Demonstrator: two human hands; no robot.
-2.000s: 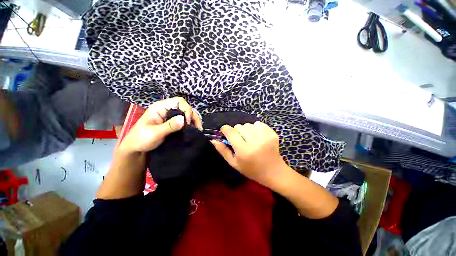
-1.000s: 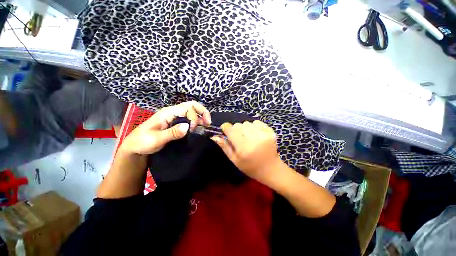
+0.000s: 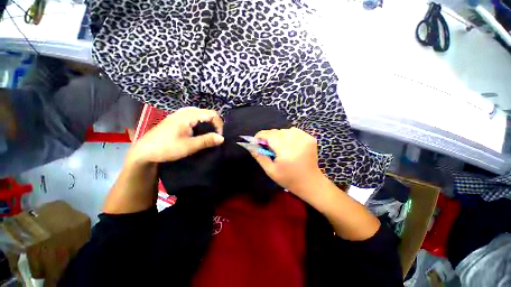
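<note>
A black fabric piece [image 3: 190,175] hangs above my lap. My left hand [image 3: 182,134] pinches its upper edge between thumb and fingers, with some fabric bunched in the grip. My right hand [image 3: 288,157] holds small thread snips [image 3: 258,148] with a blue part; the metal tips point left, apart from my left hand and over the black fabric. The leopard-print garment [image 3: 224,56] spreads over the table edge, behind and right of both hands. Seam threads are too fine to make out.
Black-handled scissors [image 3: 433,28] lie on the white table [image 3: 392,67]. A red basket [image 3: 147,120] is by my left side. An open cardboard box [image 3: 421,216] is at the right, another box [image 3: 50,238] at lower left. A person's grey-clothed part [image 3: 67,123] is at the left.
The snips have come away from the fabric at my left fingers, and their tips now show apart. My right hand has shifted slightly right. The view has shifted a little.
</note>
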